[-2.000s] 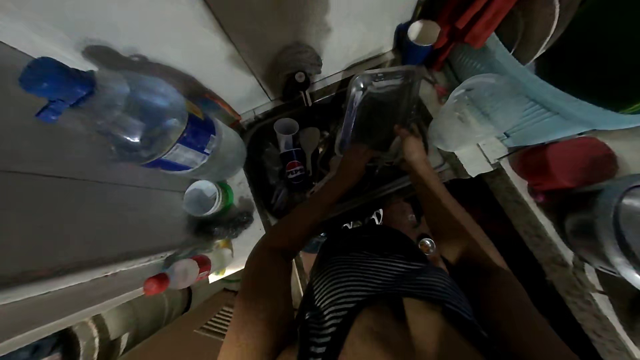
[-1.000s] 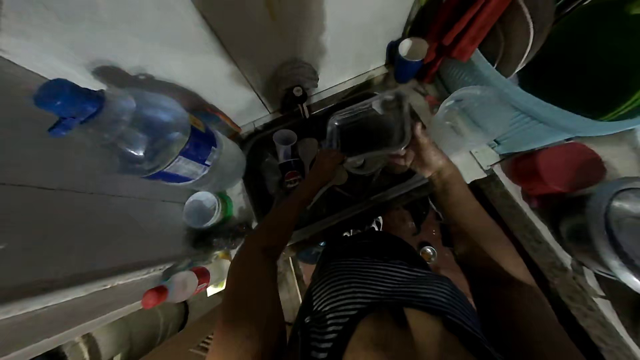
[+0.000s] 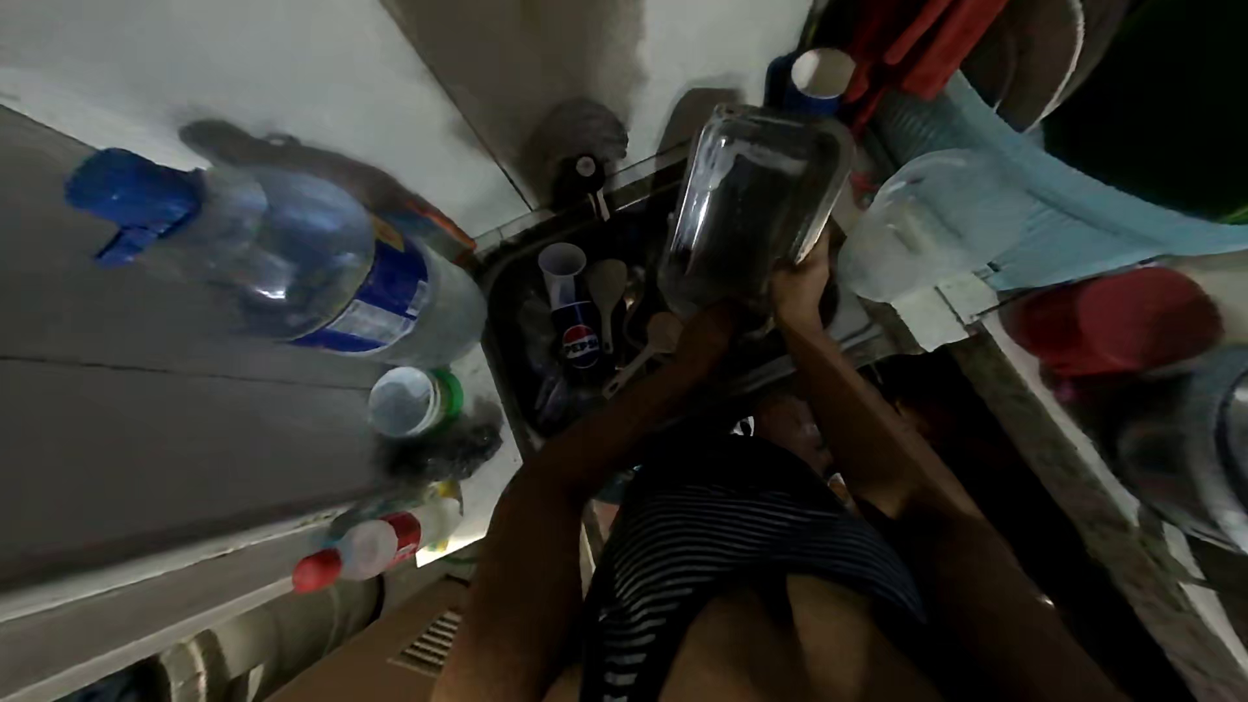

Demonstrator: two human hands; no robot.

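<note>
A clear rectangular glass dish (image 3: pixel 756 205) is held tilted over the right part of the dark sink (image 3: pixel 502 366). My right hand (image 3: pixel 801 285) grips its lower right edge. My left hand (image 3: pixel 710 336) is at the dish's lower end; it is dark there, and its fingers are hidden, so its hold cannot be made out. Left of the dish, inside the sink, lie a clear plastic cup (image 3: pixel 563 268), a Pepsi cup (image 3: pixel 579 341), a pale spoon (image 3: pixel 606 292) and a wooden-looking spoon (image 3: pixel 663 333). The tap (image 3: pixel 588 175) stands at the wall behind the sink.
At left stand a large water bottle with a blue cap (image 3: pixel 361 283), a white tub (image 3: pixel 402 402) and a red-capped bottle (image 3: pixel 375 546). To the right are a blue cup (image 3: pixel 819 83), a translucent bowl (image 3: pixel 926 229), a light-blue basin (image 3: pixel 1082 210), a red container (image 3: pixel 1141 322) and a metal pot (image 3: pixel 1204 448).
The glass dish is raised toward the back wall and turned more upright in view than a second ago. My right hand has moved from beside the dish onto its lower right edge.
</note>
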